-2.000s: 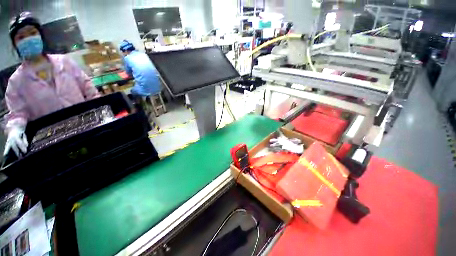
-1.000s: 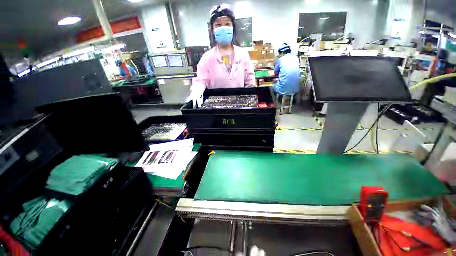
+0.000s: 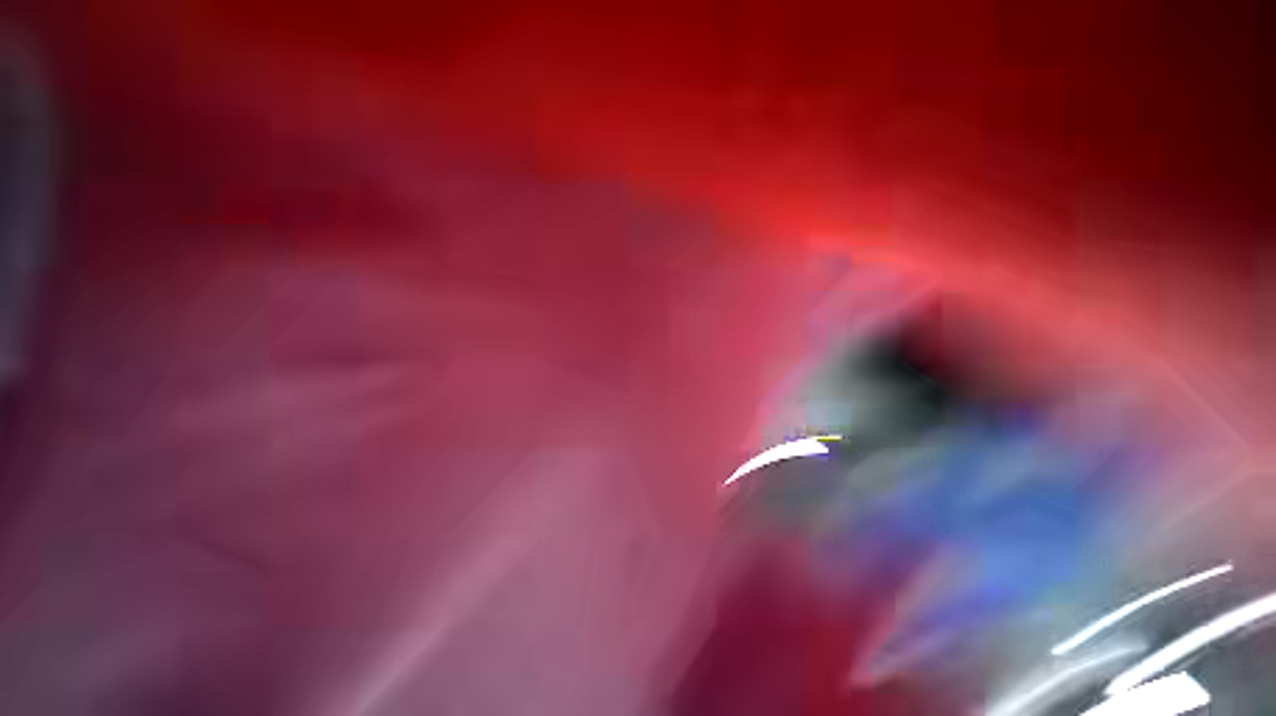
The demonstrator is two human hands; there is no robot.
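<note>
The head view is heavily blurred. A smeared pinkish surface, perhaps cloth, fills the left and middle. A bright red area spans the top. A blurred blue patch lies at the lower right, with a dark greenish patch above it. None of these can be named surely. Neither my left hand nor my right hand can be made out.
White curved light streaks cross the lower right corner, and a shorter one lies right of the middle. A pale grey strip shows at the left edge.
The view has swung away from the benches. The green belt, black totes, cardboard box, screen and people are no longer recognisable; only blurred red, pink and blue shows.
</note>
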